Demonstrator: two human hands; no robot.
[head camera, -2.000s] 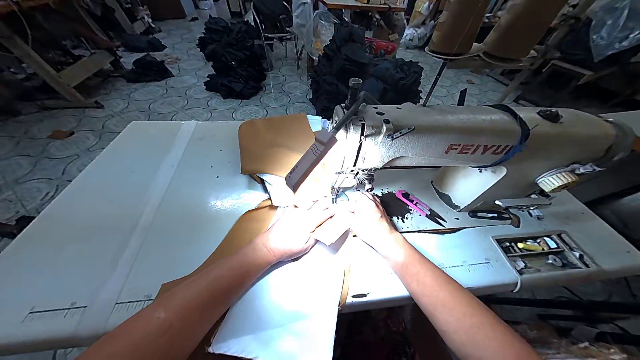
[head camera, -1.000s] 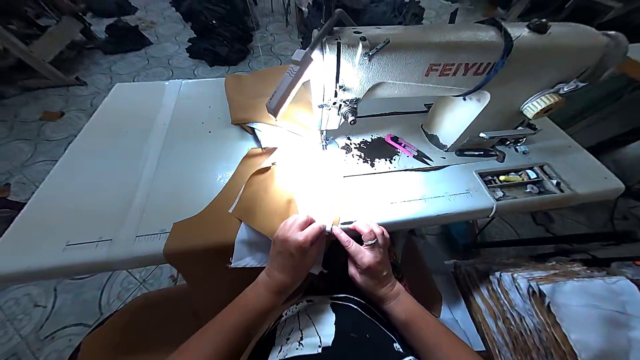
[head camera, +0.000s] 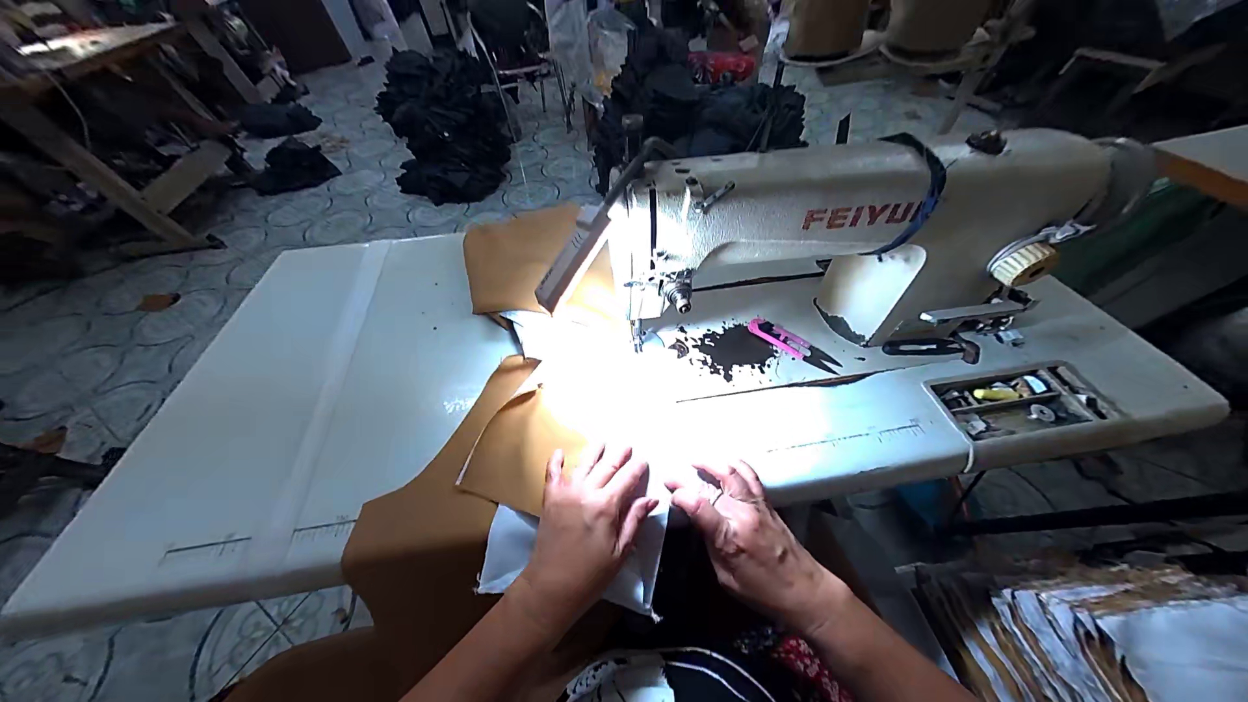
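Observation:
A white Feiyue sewing machine (head camera: 780, 214) stands on a pale table, its lamp glaring over the needle area. Brown fabric pieces with white backing (head camera: 429, 536) run from left of the needle over the front edge toward my lap. My left hand (head camera: 590, 517) lies on the cloth near that edge, fingers spread. Beside it, my right hand (head camera: 736, 526) has thumb and index finger together at the right edge of the white cloth; glare hides whether they pinch it. Pink thread snips (head camera: 792, 343) rest on the machine bed, right of the needle.
The white tabletop (head camera: 263, 409) extends left. A parts tray (head camera: 1024, 405) is set into its right side. Stacked cut pieces (head camera: 1102, 624) are at lower right. Dark cloth heaps (head camera: 444, 127) lie on the tiled floor behind.
Two seconds ago both hands were up by the needle; one second ago they were close together at the table's front edge. Now they are farther apart, with the left hand flatter on the cloth.

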